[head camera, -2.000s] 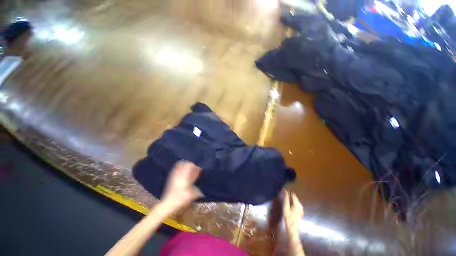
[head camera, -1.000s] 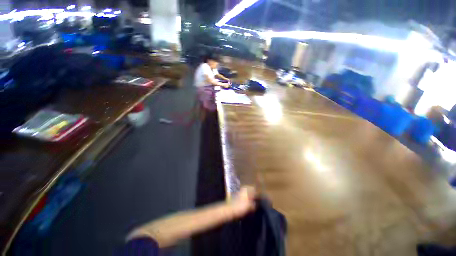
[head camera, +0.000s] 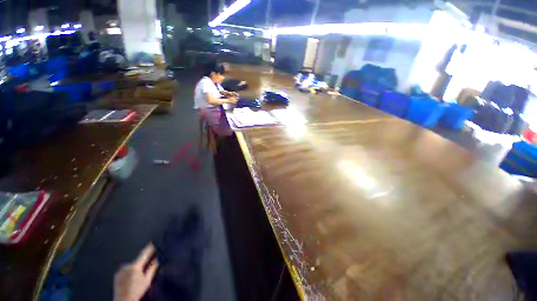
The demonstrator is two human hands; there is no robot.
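Observation:
My left hand (head camera: 135,277) is low at the left, over the aisle beside the table, blurred and cut off by the bottom edge. A dark blurred garment (head camera: 179,253) is right beside its fingers, in front of the grey floor. Whether the fingers grip it or are free of it cannot be told. My right hand is out of the picture. A piece of dark cloth (head camera: 523,269) shows at the lower right edge, on the table.
The glossy brown table (head camera: 330,217) has pale threads along its yellow-marked edge. A person (head camera: 209,97) sits at its far left side by white sheets (head camera: 253,117) and dark garments. Another table (head camera: 82,159) stands left across the aisle. Blue bins (head camera: 427,111) stand beyond the table.
My left hand has moved from the table's edge left and down over the aisle, with the dark garment also shifted there. The view first swung up from the garment and pile, then slightly right.

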